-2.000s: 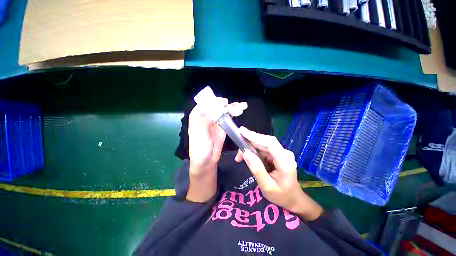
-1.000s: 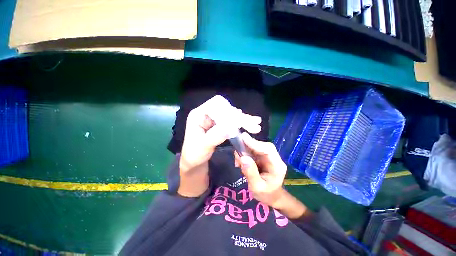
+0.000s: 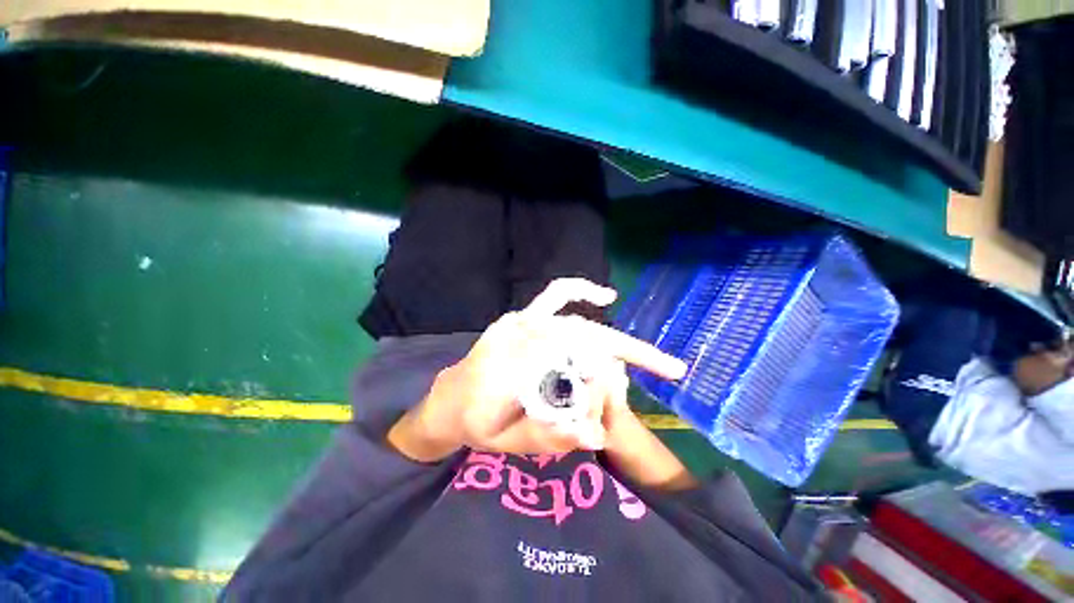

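The tube (image 3: 563, 386) shows end-on between my hands, a dark round opening with a bright rim. My left hand (image 3: 501, 383) is wrapped around it, with fingers reaching up and to the right. My right hand (image 3: 615, 406) is mostly hidden behind my left hand and the tube; its grip cannot be seen. The hands are overexposed, so I cannot tell whether a white end cap is on the tube. Several silver tubes (image 3: 854, 45) lie in the slotted black tray (image 3: 813, 92) on the bench at the upper right.
A film-wrapped blue crate (image 3: 771, 353) stands right of my hands, beneath the bench edge. Cardboard sheets (image 3: 271, 30) lie on the teal bench (image 3: 565, 83) at the upper left. White pieces (image 3: 1001, 88) lie right of the tray. A coworker's grey sleeve (image 3: 1001, 430) shows at the right.
My hands have come together and moved lower, and the tube has turned from lengthwise to end-on. The view has shifted, with the crate, tray and coworker now further left in it.
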